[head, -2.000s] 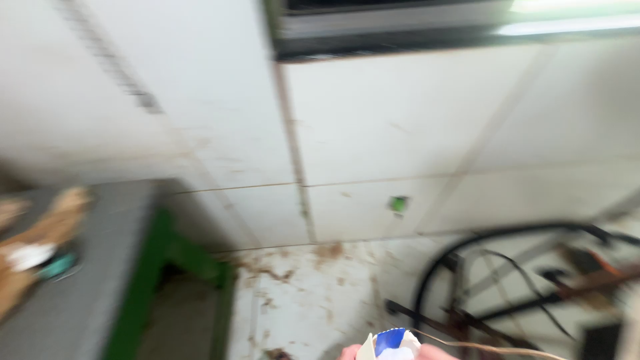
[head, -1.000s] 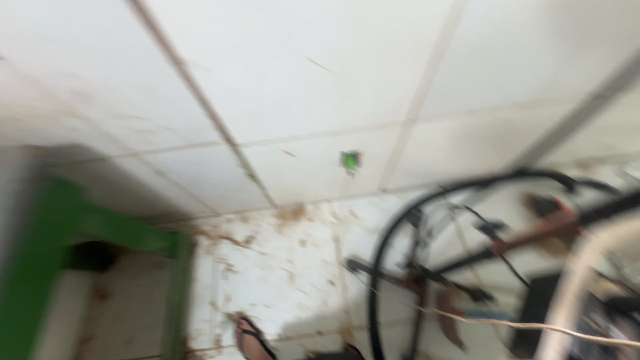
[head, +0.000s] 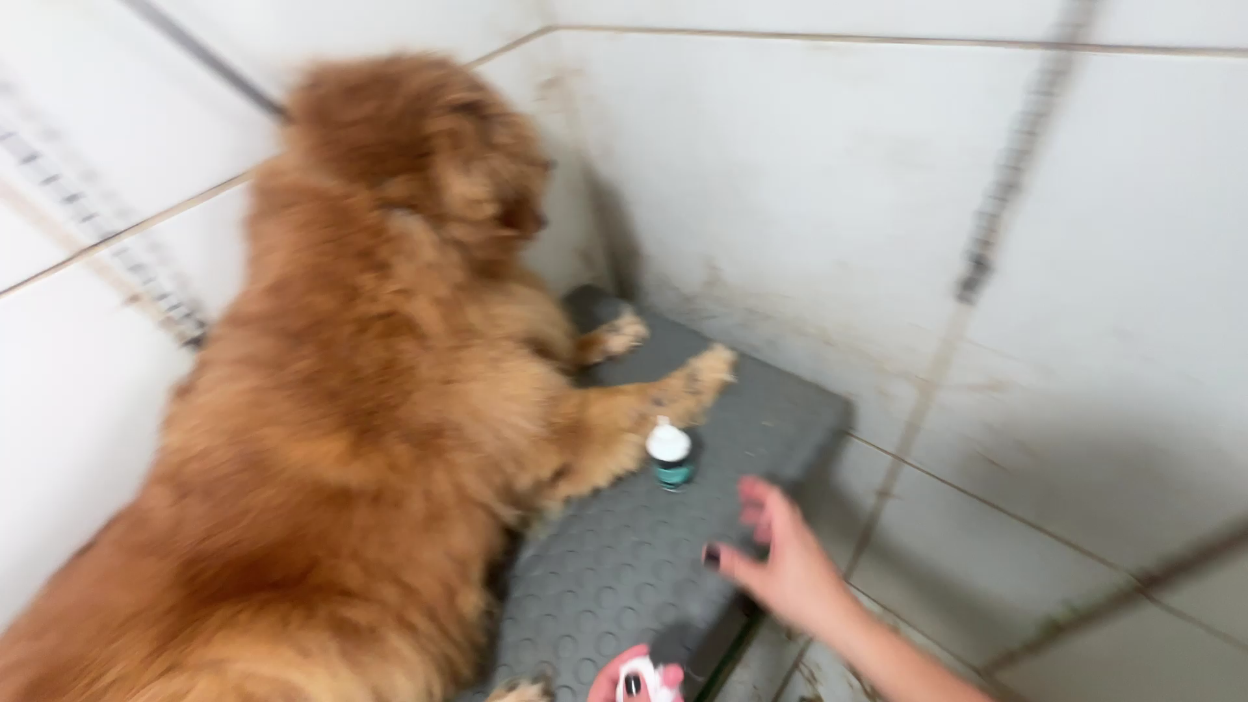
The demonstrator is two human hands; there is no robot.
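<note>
A reddish-brown long-haired dog (head: pixel 361 419) lies on a table with a grey studded rubber top (head: pixel 624 565). Beside its front leg stands a small bottle (head: pixel 671 456) with a white cap and a teal lower part. My right hand (head: pixel 785 561) reaches over the table's right edge, fingers apart and holding nothing, a short way from the bottle and not touching it. At the bottom of the view my left hand (head: pixel 629 678) is closed around a small white object (head: pixel 651 681), which is partly cut off by the frame and blurred.
White tiled walls (head: pixel 829 195) meet in a corner behind the dog. A dark round thing (head: pixel 593 307) lies by its far front paw. Stained floor tiles (head: pixel 809 673) show past the table's right edge.
The view has swung from the wall, floor and black-framed item to the dog on the table. Both hands, out of sight one second ago, now show, the right one empty.
</note>
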